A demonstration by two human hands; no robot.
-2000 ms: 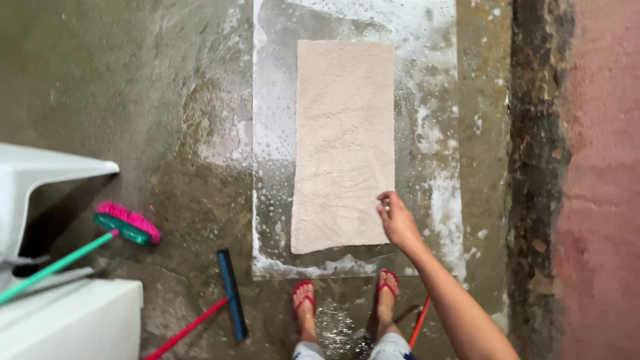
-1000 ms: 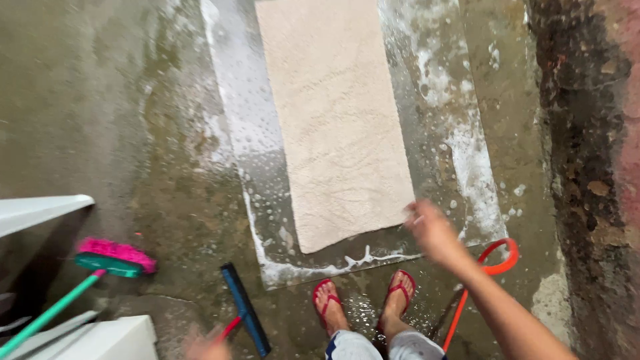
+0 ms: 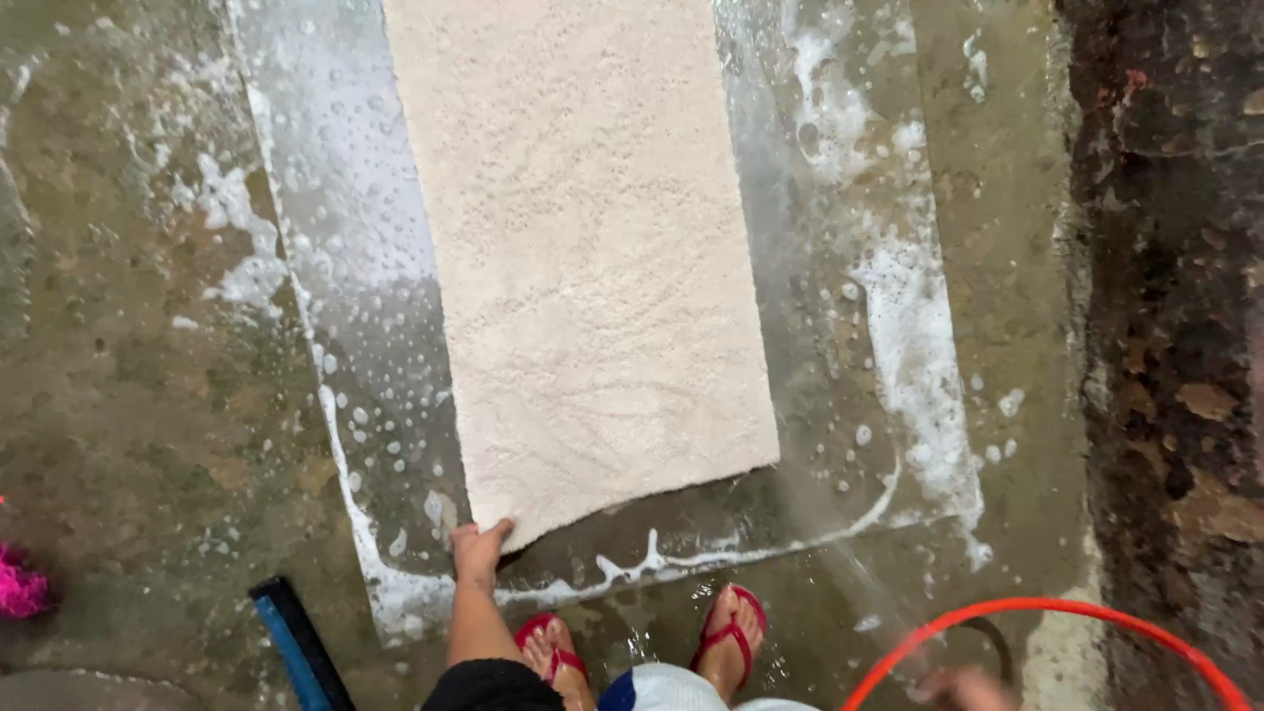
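Note:
A cream textured rug (image 3: 602, 267) lies on a clear plastic sheet (image 3: 820, 395) covered in water and suds. My left hand (image 3: 481, 553) grips the rug's near left corner, which is lifted slightly. Low at the right edge of the wet area, my right hand (image 3: 963, 686) is blurred and partly cut off by the frame, close to an orange hose (image 3: 1066, 604). A faint spray of water crosses near it. Whether that hand holds anything cannot be made out.
My feet in red flip-flops (image 3: 731, 632) stand at the sheet's near edge. A blue squeegee (image 3: 291, 642) lies at the lower left, with pink brush bristles (image 3: 20, 585) farther left. A rough dark strip (image 3: 1175, 395) borders the wet concrete floor (image 3: 148, 415) on the right.
My left hand has come to the rug's near left corner and taken hold of it. My right hand has moved from beside the rug's near right corner down toward the hose. The view is closer.

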